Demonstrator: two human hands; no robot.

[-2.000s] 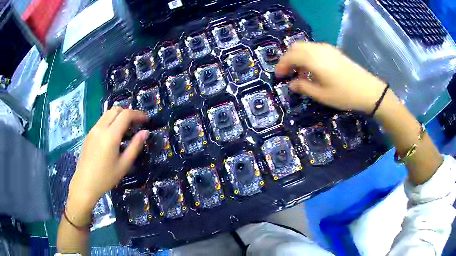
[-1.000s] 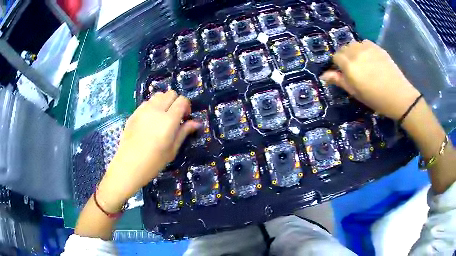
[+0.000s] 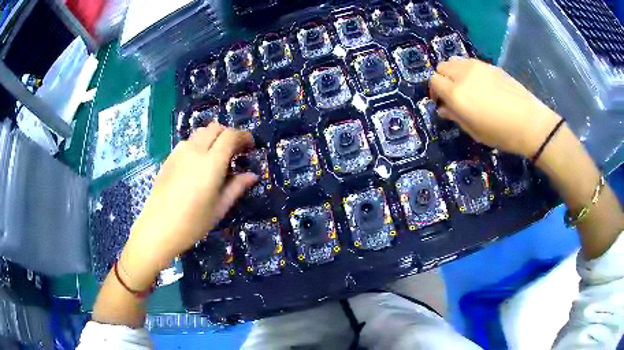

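Observation:
A black blister tray (image 3: 356, 280) lies in front of me, with camera modules (image 3: 347, 143) in rows of pockets. Each module is a dark, silvery board with a black lens in the middle. My left hand (image 3: 195, 181) is bare and lies over the left end of the second row from the front; its thumb and fingertips are around a camera module (image 3: 254, 171). My right hand (image 3: 479, 102) is bare, over the right part of the tray; its bent fingertips are at a module (image 3: 431, 117) they partly cover. Whether either hand grips anything is hidden.
A small-parts tray (image 3: 113, 222) lies left of the black tray, with a clear bag (image 3: 122, 133) beyond it. Clear trays stand stacked at far left (image 3: 44, 205) and right (image 3: 547, 75). Another stack (image 3: 171, 31) is at back left. The black tray's front edge overhangs my lap.
The view has shifted, first right and then slightly back. Both hands stay over the same parts of the black tray; the fingers have shifted slightly. No module has visibly left its pocket.

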